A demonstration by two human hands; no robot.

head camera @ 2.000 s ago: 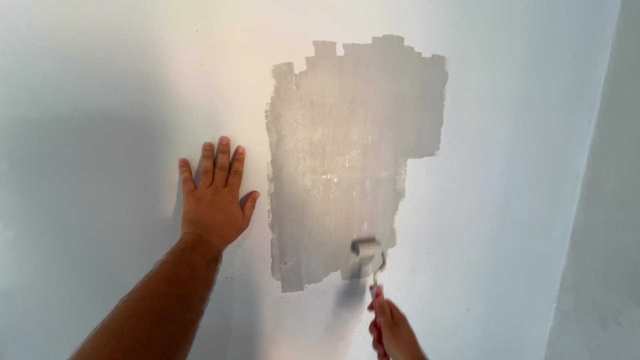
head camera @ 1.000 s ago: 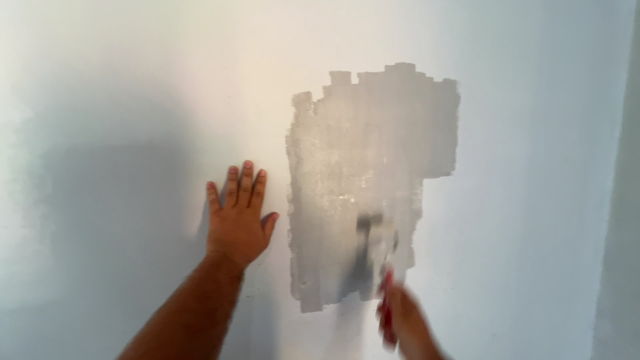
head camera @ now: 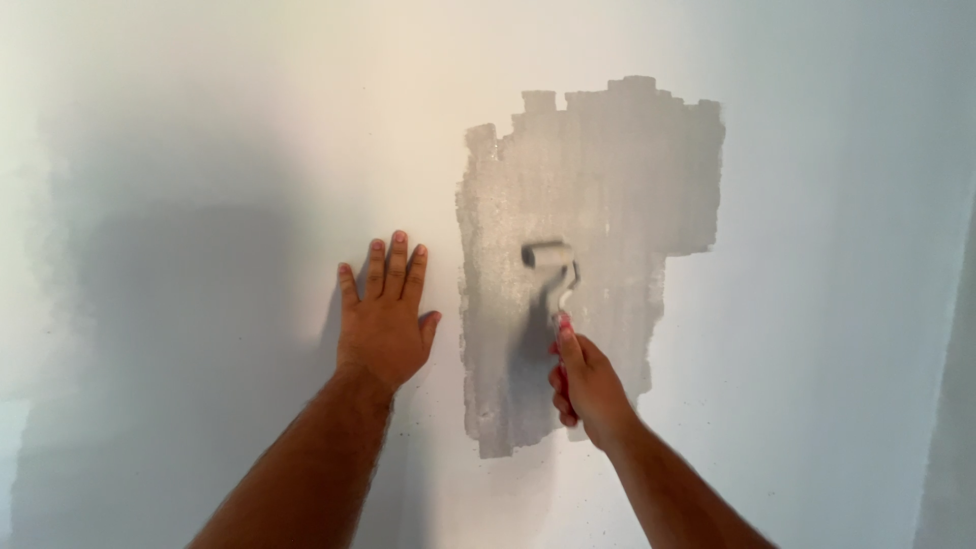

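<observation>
My left hand lies flat on the white wall, fingers spread and pointing up, just left of a grey painted patch. It holds nothing. In my right hand is the red handle of a mini paint roller, gripped with the thumb along it. The roller's pale sleeve is at the middle of the patch, slightly blurred; its bent wire frame runs down to the handle. The patch has ragged, stepped edges and some glossy, wet-looking spots. Below the roller a dark shadow falls on the paint.
A straight edge, possibly a wall corner, runs down the far right, with a greyer surface beyond it. Broad soft shadows cover the left of the wall. Small dark specks dot the wall below and beside the patch.
The roller in my right hand has moved up the patch from near its lower edge, where it was two seconds ago. My left hand has stayed flat beside the patch.
</observation>
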